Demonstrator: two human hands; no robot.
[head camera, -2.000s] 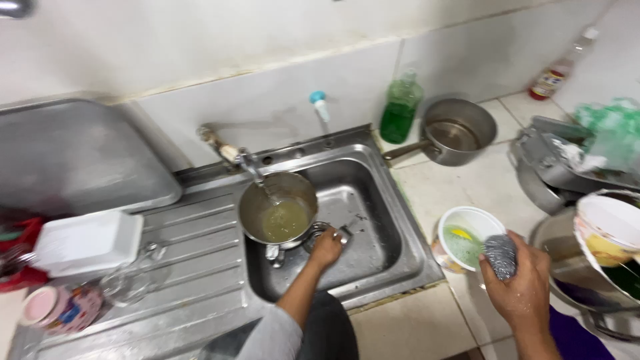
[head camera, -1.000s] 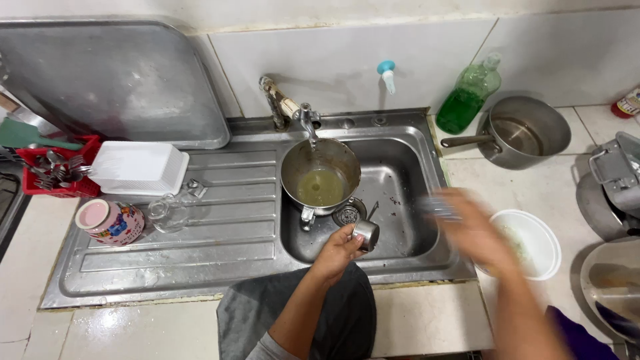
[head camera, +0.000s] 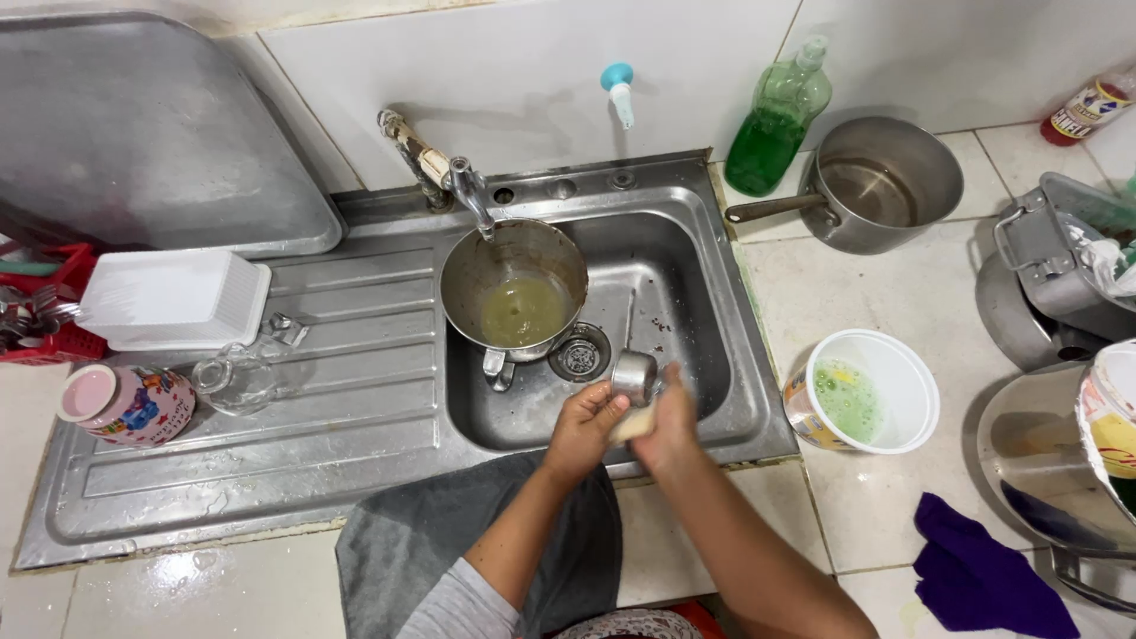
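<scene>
My left hand grips a small metal cup above the front of the steel sink basin. Against the cup's right side is my right hand, blurred, with something hard to make out at its fingers. A metal pot holding murky greenish liquid stands in the basin's left part, under the faucet. The drain strainer lies to its right. On the counter at the right, a white plastic tub contains green suds and a bit of something yellow.
The drainboard bears a white plastic container, a glass piece and a pink jar. Behind the right counter stand a green soap bottle and a saucepan. Larger pots and a purple cloth are at far right.
My right hand was over the suds tub two seconds ago with a grey scouring pad; it has moved left to the metal cup. My left hand has raised that cup from the basin.
</scene>
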